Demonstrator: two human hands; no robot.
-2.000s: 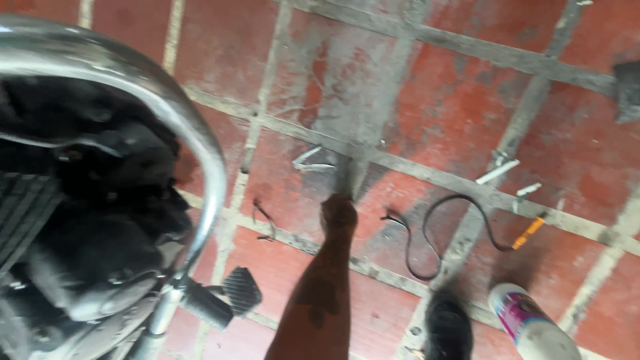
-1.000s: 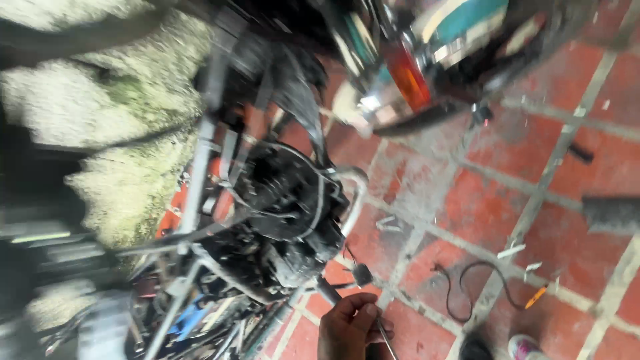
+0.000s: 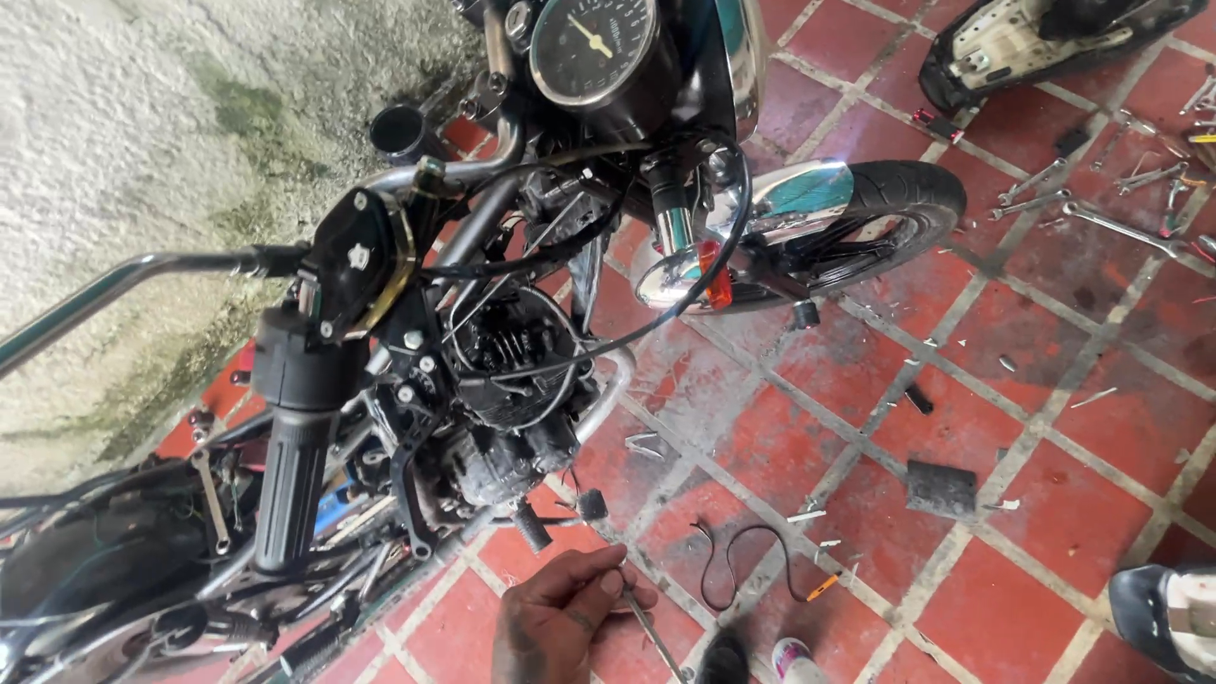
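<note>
My left hand point(image 3: 570, 608) is at the bottom centre, its thumb and fingers closed on a slim metal rod-like tool point(image 3: 654, 635) that slants down to the lower edge. The exact kind of tool cannot be told. Beyond the hand stands a motorcycle, with its engine point(image 3: 503, 380), black rubber handlebar grip point(image 3: 290, 484), round speedometer point(image 3: 594, 47) and chromed front fender point(image 3: 798, 195) in view. A combination wrench point(image 3: 211, 502) lies on the motorcycle near the seat. My right hand is out of view.
A textured wall point(image 3: 142, 123) borders the motorcycle at left. Several wrenches point(image 3: 1121, 228) lie on the red tiles at right. A black cable with an orange end point(image 3: 822, 587) lies near a black shoe point(image 3: 722, 660) and another shoe. Motorcycle parts point(image 3: 1026, 47) rest at upper right.
The view has swung widely from the floor to the motorcycle. Two seconds ago the hand was down near the floor tiles; one second ago it showed beside the engine with the thin tool.
</note>
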